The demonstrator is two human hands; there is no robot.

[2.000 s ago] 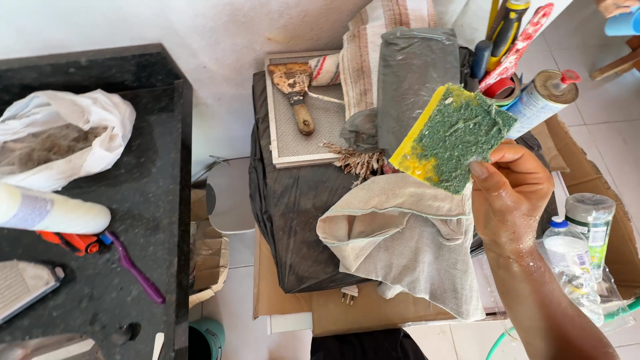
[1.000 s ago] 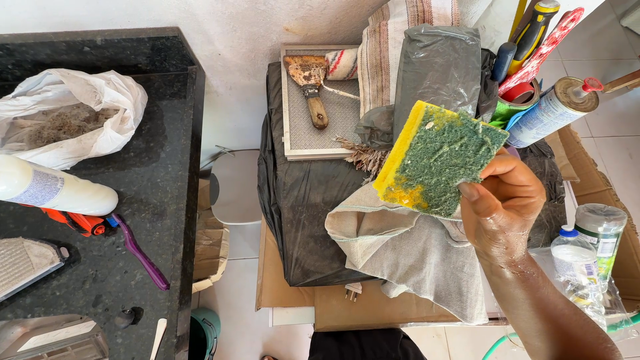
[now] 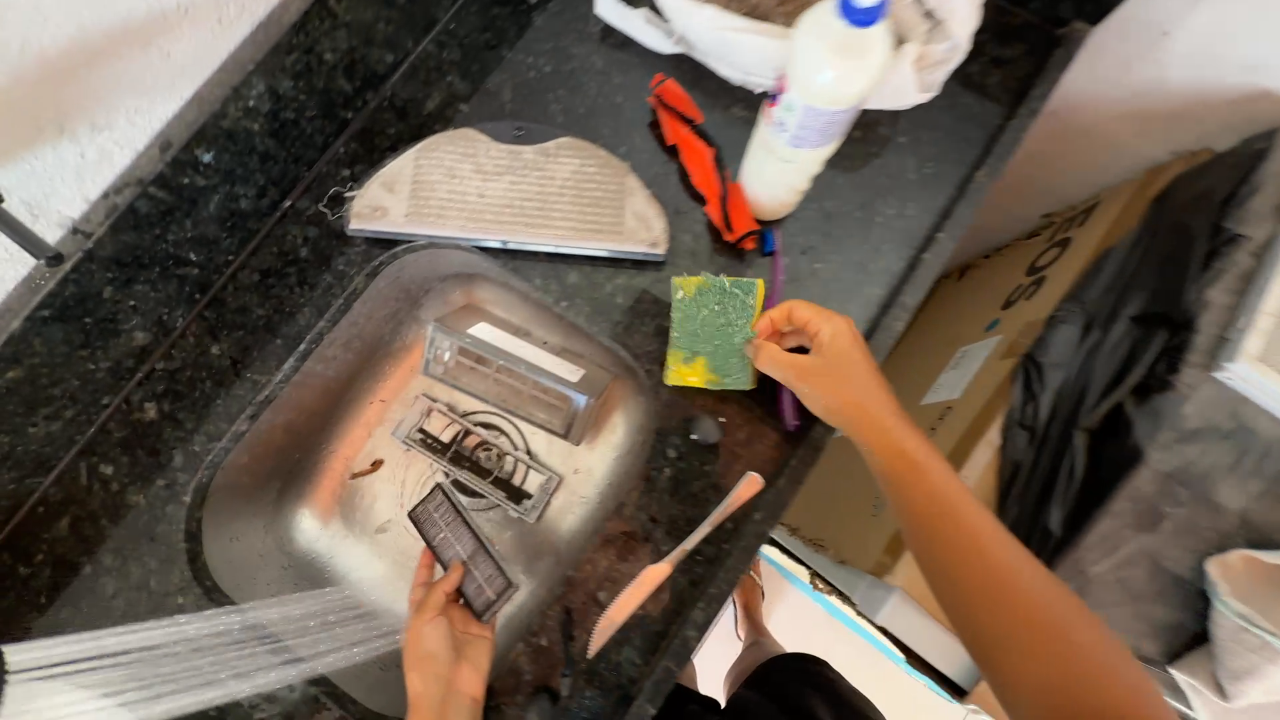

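My right hand (image 3: pixel 815 365) pinches the right edge of a worn green and yellow scouring sponge (image 3: pixel 714 332) above the dark granite counter. Low in the view, my left hand (image 3: pixel 447 630) holds a small dark rectangular filter (image 3: pixel 462 550) over the steel sink (image 3: pixel 260 530). In the basin lie a clear plastic box-like part (image 3: pixel 505 375) and a narrow frame (image 3: pixel 475 458) over the drain. Water (image 3: pixel 200 650) sprays in from the lower left, beside my left hand. A serrated table knife (image 3: pixel 672 567) rests on the counter right of the sink.
Behind the sink are a half-round vacuum mop plate or cover (image 3: pixel 510 195), an orange and black roller brush (image 3: pixel 703 160), a white bottle with a blue cap (image 3: pixel 815 105) and a white bag (image 3: pixel 700 40). A purple-handled brush (image 3: pixel 788 408) lies near the counter edge. A cardboard box (image 3: pixel 930 400) stands beyond.
The view has swung from the boxes to the sink. My right hand now has the sponge over the counter instead of above the cloth. My left hand has come into view with the filter.
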